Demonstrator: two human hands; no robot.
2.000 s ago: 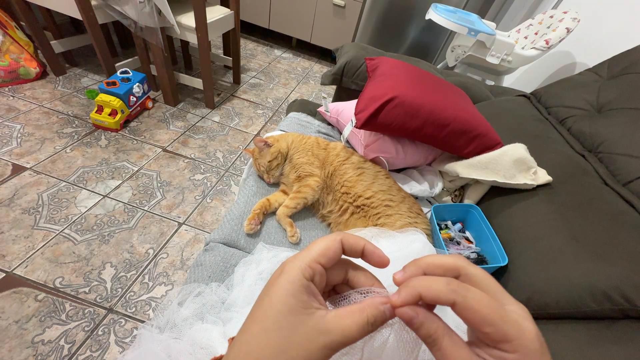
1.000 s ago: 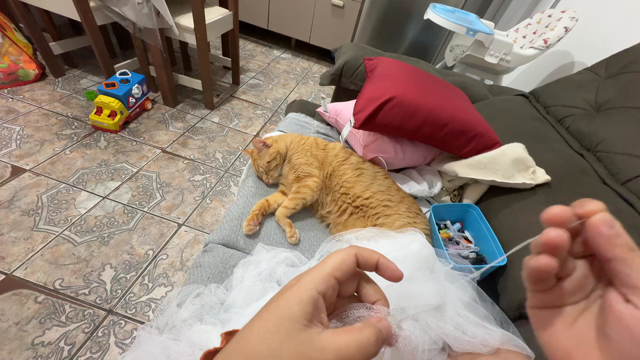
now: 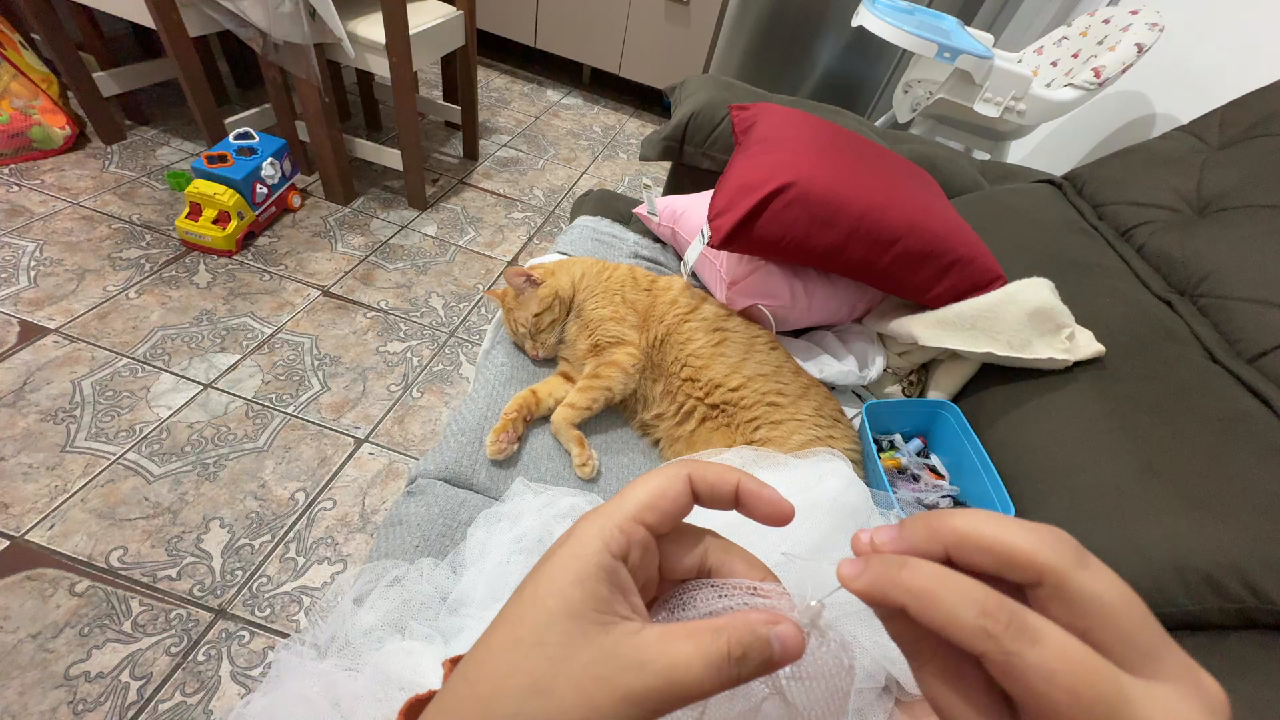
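Observation:
My left hand (image 3: pixel 640 610) holds a gathered fold of white tulle (image 3: pixel 735 600) between thumb and fingers, its index finger raised. Close on its right, my right hand (image 3: pixel 1010 610) pinches a thin, needle-like piece (image 3: pixel 832 594) with thumb and forefinger. That piece meets the tulle at a small pale bead or knot, too small to tell which. More white tulle (image 3: pixel 400 620) spreads beneath both hands. Just beyond my right hand, a blue plastic box (image 3: pixel 965 450) holds thread spools and small sewing items.
An orange cat (image 3: pixel 690 360) lies on a grey cloth beyond the tulle. Red (image 3: pixel 850 200) and pink (image 3: pixel 770 280) pillows rest on the dark sofa (image 3: pixel 1110 450). On the tiled floor at left are a toy truck (image 3: pixel 235 195) and wooden chairs (image 3: pixel 400 100). A high chair (image 3: pixel 990 80) stands behind.
My right hand was out at the right with a thread drawn between it and the tulle one second ago; it is now back beside my left hand, which still holds the tulle.

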